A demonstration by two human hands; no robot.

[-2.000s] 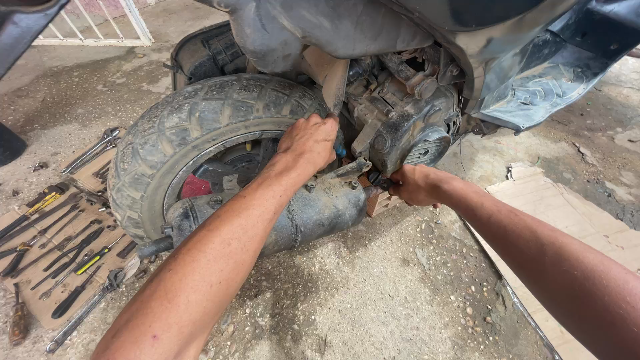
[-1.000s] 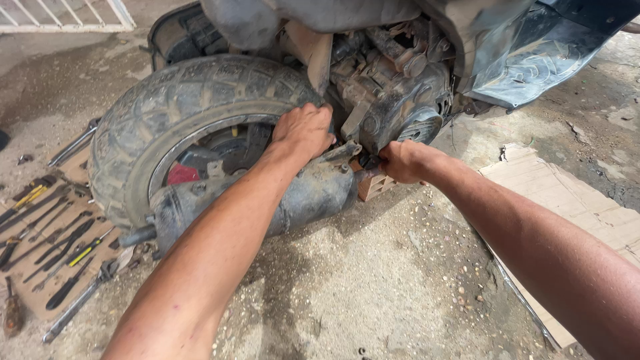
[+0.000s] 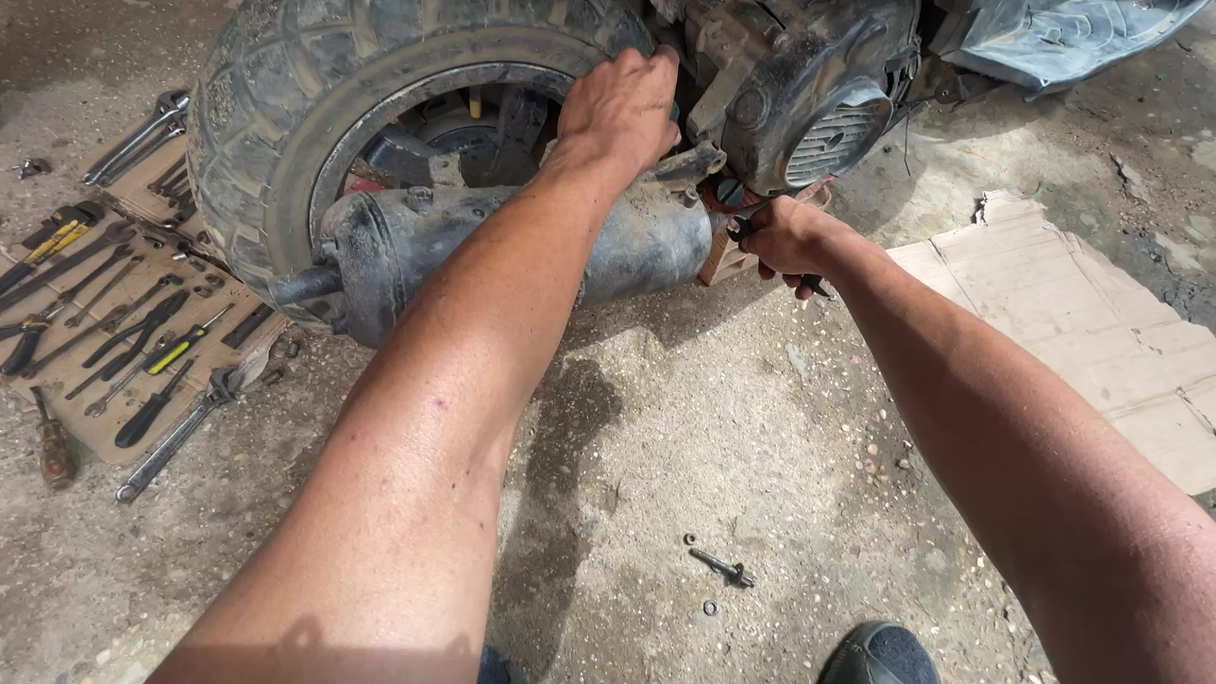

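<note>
My left hand [image 3: 622, 119] reaches over the muffler [image 3: 646, 242] to the gap between the scooter's rear tyre [image 3: 256, 133] and the engine [image 3: 760, 114]; its fingertips are hidden, and a bit of blue shows beside them. Below the engine's slotted round cover [image 3: 836, 138], my right hand [image 3: 793, 237] is closed around a dark tool [image 3: 815, 285], whose kind I cannot tell. That tool's other end shows at the front end of the muffler. Behind it a hollow red brick [image 3: 727, 261] stands on the ground.
Wrenches, pliers and screwdrivers lie on cardboard [image 3: 104, 418] at the left, an adjustable wrench [image 3: 180, 437] beside it. A bolt [image 3: 722, 567] and small washers [image 3: 711, 608] lie on the concrete near my shoe [image 3: 879, 655]. Another cardboard sheet [image 3: 1092, 313] is at the right.
The view has tilted down, bringing the bolt, washers and shoe into sight. Both hands remain at much the same places on the scooter.
</note>
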